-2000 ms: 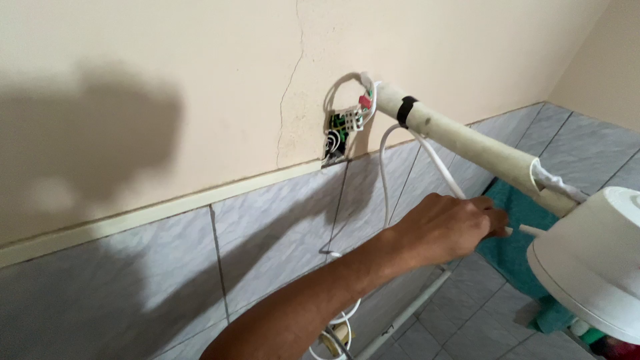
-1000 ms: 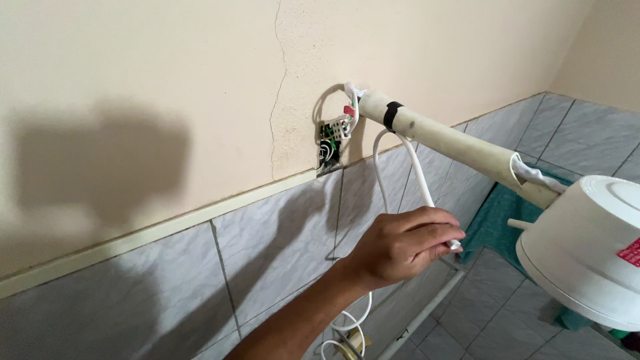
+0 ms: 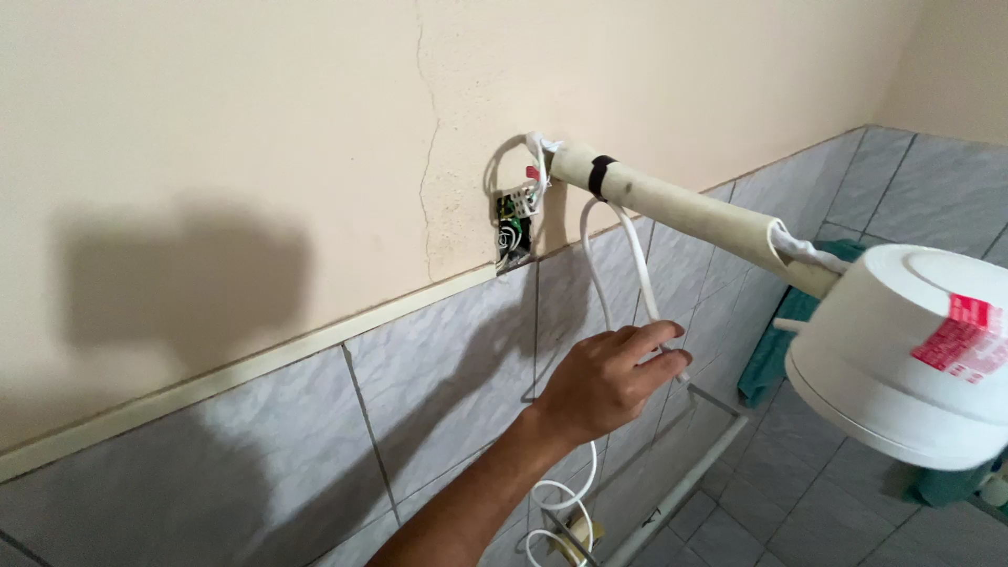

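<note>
My left hand (image 3: 602,386) reaches up from the bottom edge, thumb and fingers pinched on a thick white hose (image 3: 642,272) near its lower end. This hose loops down from the black tape band (image 3: 600,176) around a cream plastic pipe (image 3: 693,205). The pipe slants from the wall to a white electric shower head (image 3: 906,354) with a red and white label and a short spout. Beside the pipe's wall end, wires and a white terminal block (image 3: 516,202) stick out of an open wall box (image 3: 514,236). My right hand is not in view.
A cream trim strip (image 3: 260,378) runs between the painted wall and grey marbled tiles (image 3: 449,378). Below my hand hangs a coiled thin white hose (image 3: 563,494) by a metal bar (image 3: 677,496). A green towel (image 3: 768,358) hangs behind the shower head.
My left hand has drawn back from near the shower head's spout, down and to the left, with the white hose still in its fingers. The view has shifted somewhat.
</note>
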